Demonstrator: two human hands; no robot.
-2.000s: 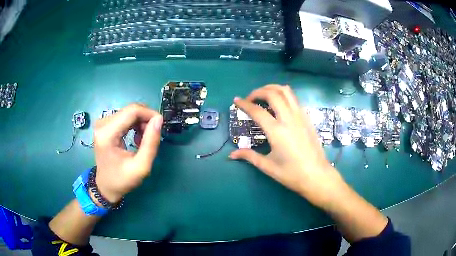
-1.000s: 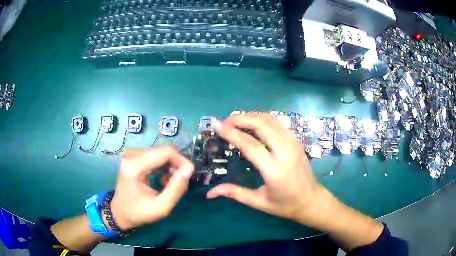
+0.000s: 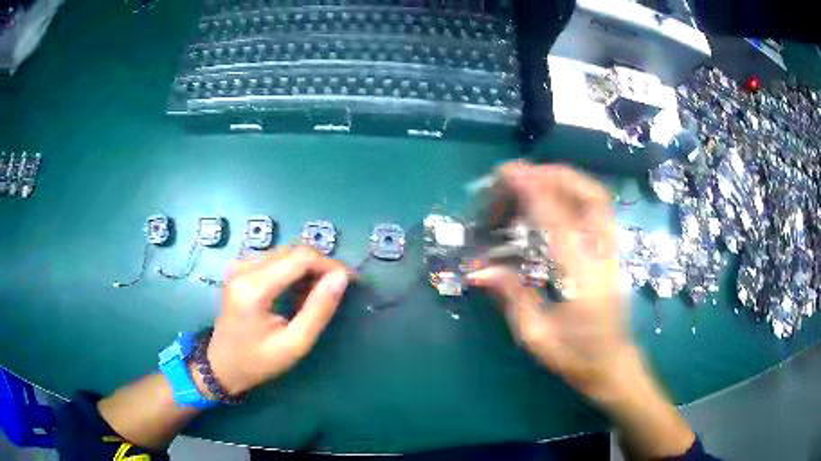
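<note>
Several small grey square lens mounts with thin leads stand in a row; the rightmost (image 3: 387, 241) has a dark round centre. My left hand (image 3: 279, 311) is below the row, thumb and forefinger tips together near that mount's lead; nothing shows between them. My right hand (image 3: 572, 270) is blurred over the row of circuit boards, its fingers and thumb around a dark blurred piece (image 3: 502, 214) that looks like a circuit board. Another circuit board (image 3: 446, 250) with a silver-white square lies just left of it. Part of the board row is hidden under my right hand.
Clear blister trays (image 3: 347, 76) are stacked behind the work. A white-grey screw feeder (image 3: 621, 90) stands at the back right. A big pile of boards (image 3: 765, 198) fills the right side. Small dark-silver pieces (image 3: 18, 173) lie at the far left.
My right hand has moved right and up with the dark board, away from my left hand. My left hand, earlier at the board, now has fingertips clear of it. The rightmost mount is uncovered.
</note>
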